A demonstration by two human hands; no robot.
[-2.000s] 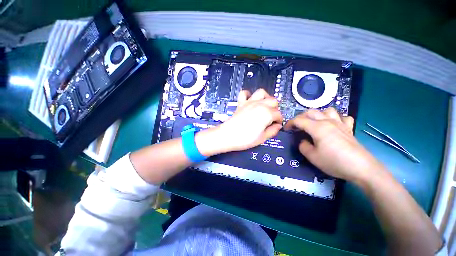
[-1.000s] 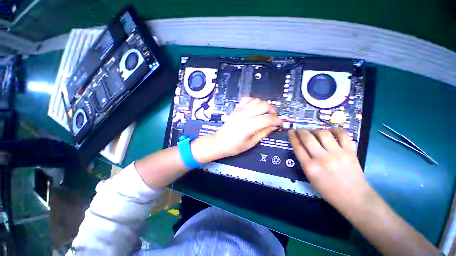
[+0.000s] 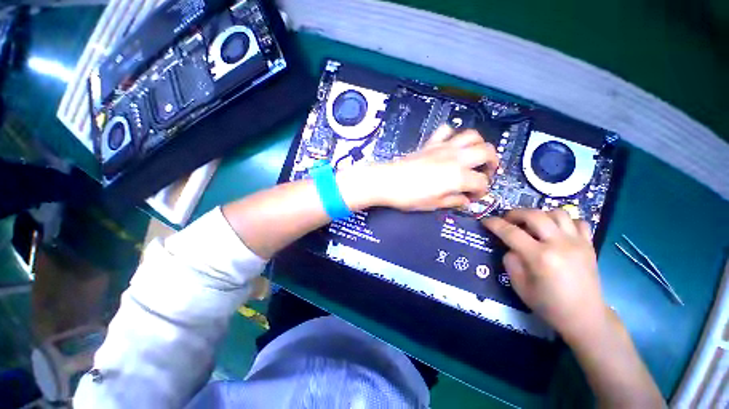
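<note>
An open laptop chassis (image 3: 400, 256) lies innards up on the green bench. Its battery pack (image 3: 416, 232) is on the side nearest me, with two fans above at left (image 3: 350, 108) and right (image 3: 552, 161). My left hand (image 3: 436, 172), with a blue wrist strap (image 3: 330, 190), rests over the middle of the board, fingers bent down. My right hand (image 3: 551, 260) lies over the battery's right part, its fingertips close to my left ones. Thin red and white wires (image 3: 486, 209) show between the fingertips. Whether either hand grips them cannot be seen.
A second open laptop (image 3: 172, 88) lies tilted over a slotted tray (image 3: 80, 96) at the left. Tweezers (image 3: 649, 269) lie right of the chassis. A grey-white rail (image 3: 480, 56) runs behind. Another slotted tray (image 3: 707, 351) is at the lower right edge.
The view has turned, so the chassis appears more slanted. My hands stay at the middle of the laptop. The red and white wires now show more clearly between the fingertips.
</note>
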